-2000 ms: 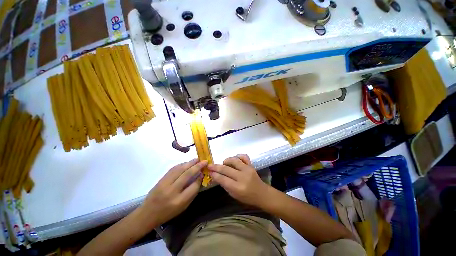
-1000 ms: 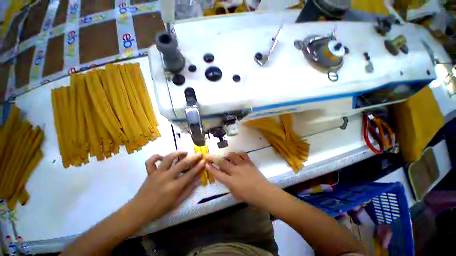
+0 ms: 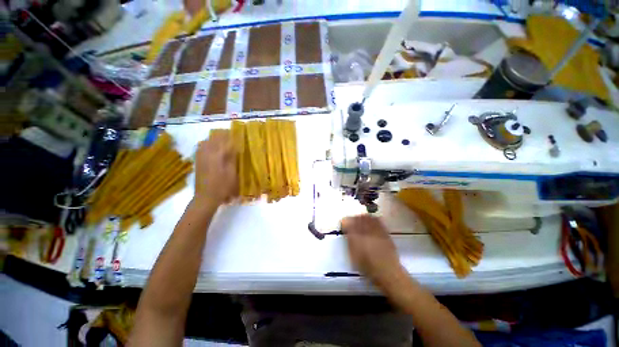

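My left hand (image 3: 217, 166) is over the left end of the row of mustard-yellow strips (image 3: 270, 162) left of the machine; its fingers are blurred, and whether it holds a strip does not show. My right hand (image 3: 370, 245) is blurred, just in front of the presser foot (image 3: 370, 196) of the white sewing machine (image 3: 434, 146). A small yellow patch shows at its fingertips; its grip is unclear. A loose bunch of yellow strips (image 3: 448, 227) lies under the machine arm, right of the needle.
A darker yellow strip bundle (image 3: 142, 179) lies at the table's left. A brown panel with white printed tape (image 3: 265, 68) is behind the row. Red-handled scissors (image 3: 577, 247) lie at the right. Another person's hand (image 3: 195, 5) shows at the top edge.
The view has swung left and up. My left hand has left the needle area and moved to the strip row. My right hand stays near the needle; the strip between my hands no longer shows there.
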